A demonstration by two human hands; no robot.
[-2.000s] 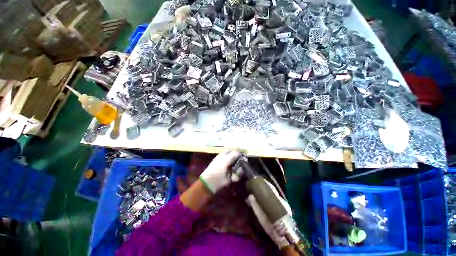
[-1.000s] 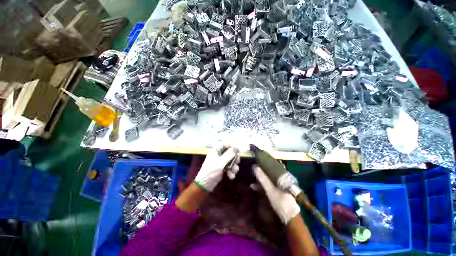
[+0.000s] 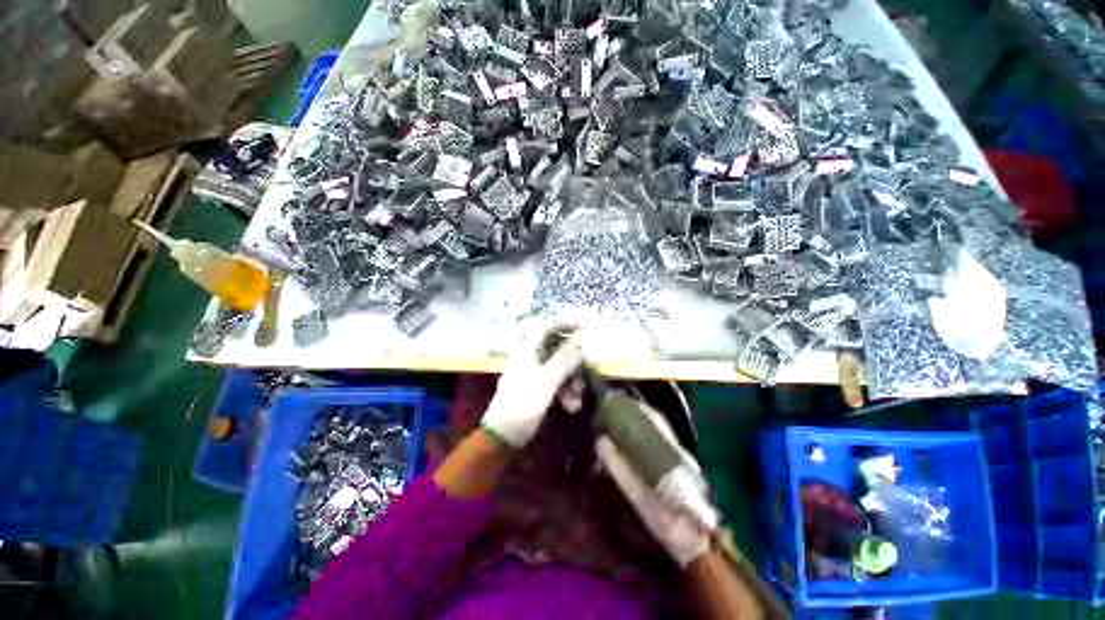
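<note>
My left hand [image 3: 524, 394], in a white glove, holds a small dark metal housing [image 3: 574, 385] over my lap at the table's near edge; the piece is partly hidden by the fingers. My right hand [image 3: 664, 509], also gloved, is closed around an olive-grey air screwdriver [image 3: 639, 436]. Its dark nose points up and left and meets the held piece; exact contact is blurred. A large heap of metal housings [image 3: 727, 206] covers the table. A loose pile of thin silver screws or pins [image 3: 596, 273] lies in front of it.
Oil bottle [image 3: 230, 277] and brown narrow tool [image 3: 269, 309] at the left table corner. Clear bag of fasteners [image 3: 903, 351] with a white item [image 3: 969, 309] at right. Blue parts crate [image 3: 262, 484] below left, blue crate [image 3: 891, 596] below right. Cartons [image 3: 73, 260] far left.
Since one second ago, the screwdriver has moved left and its nose has come to the piece in my left hand. Two seconds ago they were also together.
</note>
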